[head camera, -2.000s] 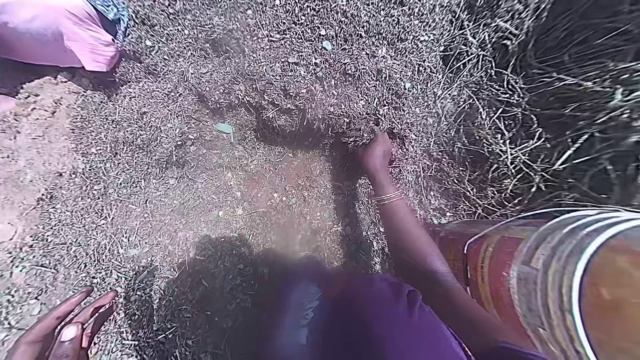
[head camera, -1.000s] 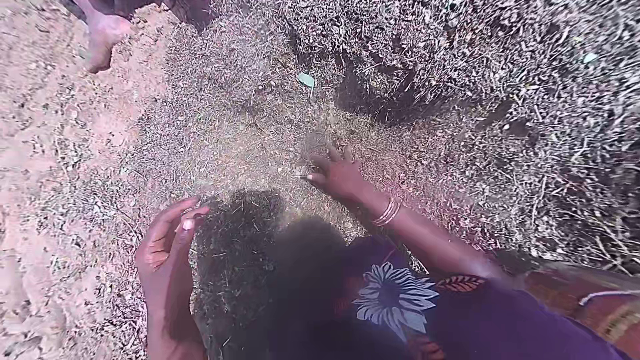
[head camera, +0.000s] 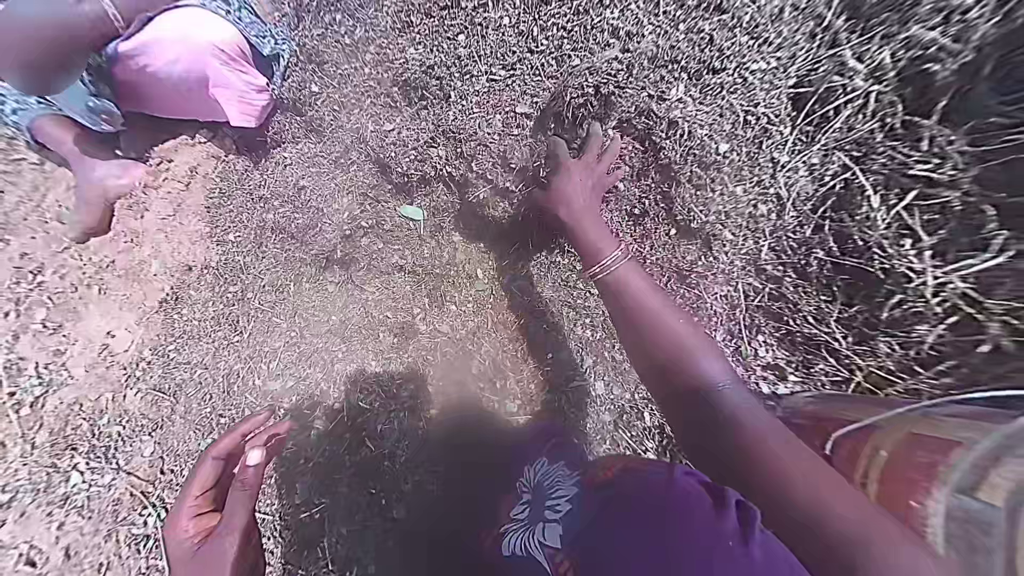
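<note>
Dry plant litter (head camera: 320, 264) of small leaves and stalks covers the ground. My right hand (head camera: 582, 178), with thin bangles at the wrist, reaches out over it at the upper middle, fingers spread against a darker clump of litter (head camera: 584, 100). Nothing is plainly held in those fingers. At the lower left my left hand (head camera: 228, 500) is raised above the ground, thumb and fingers partly curled with a gap between them and no object seen. A small green leaf (head camera: 412, 213) lies to the left of my right hand.
Another person (head camera: 188, 68) in pink and patterned cloth sits at the upper left, a bare foot (head camera: 100, 188) on reddish soil. Dry branches (head camera: 904, 232) rise along the right side. A reddish metal container (head camera: 896, 472) with a wire handle is at the lower right, beside my arm.
My right hand, near my body a second ago, now reaches further out with its fingers on a clump. The view has shifted, bringing the container and more of the other person into sight.
</note>
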